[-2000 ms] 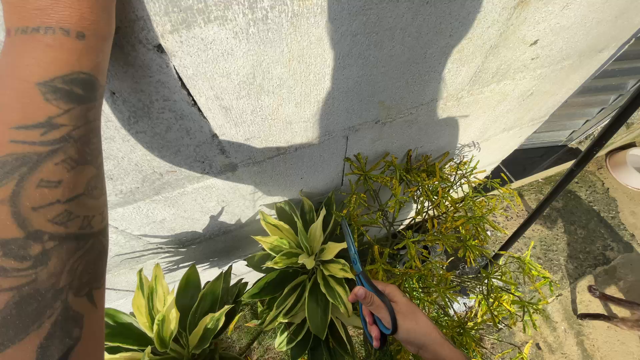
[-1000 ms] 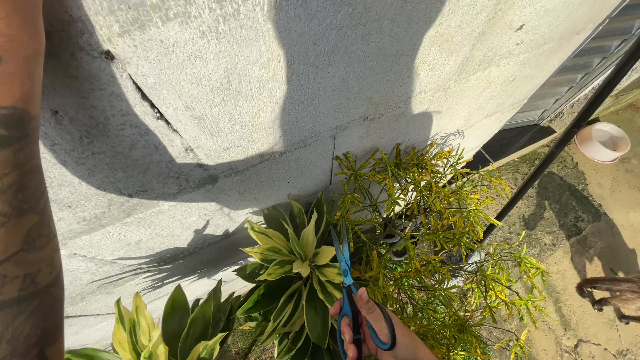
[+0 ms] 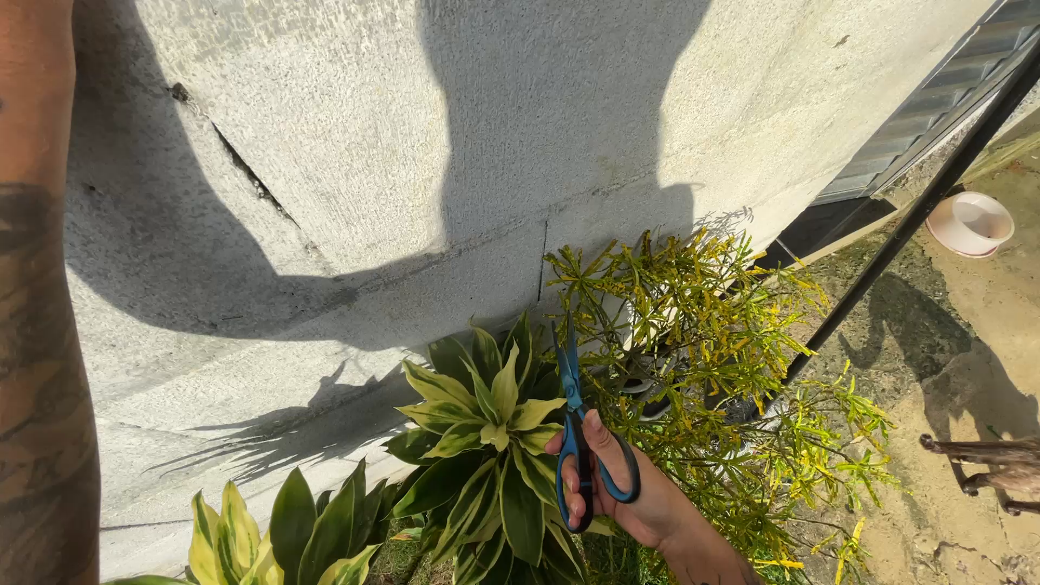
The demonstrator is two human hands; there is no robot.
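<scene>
My right hand (image 3: 605, 479) holds blue-and-black scissors (image 3: 573, 398) by the handles, with the blades parted slightly and pointing up. The blade tips lie between a broad-leaved variegated plant (image 3: 496, 414) on the left and a narrow-leaved, yellow-green shrub (image 3: 699, 325) on the right. Whether the blades touch a leaf cannot be told. A tattooed left arm runs down the left edge of the view; my left hand is out of the frame.
Behind the plants rises a rough white wall (image 3: 552, 122) with shadows. Another variegated plant (image 3: 244, 536) grows lower left. A black pole (image 3: 918, 203) slants on the right, near a pale bowl (image 3: 971, 223) and an animal's legs (image 3: 983, 467).
The scissor blades, together two seconds ago, have parted. The animal's legs have moved on the ground at the right. The view has shifted somewhat.
</scene>
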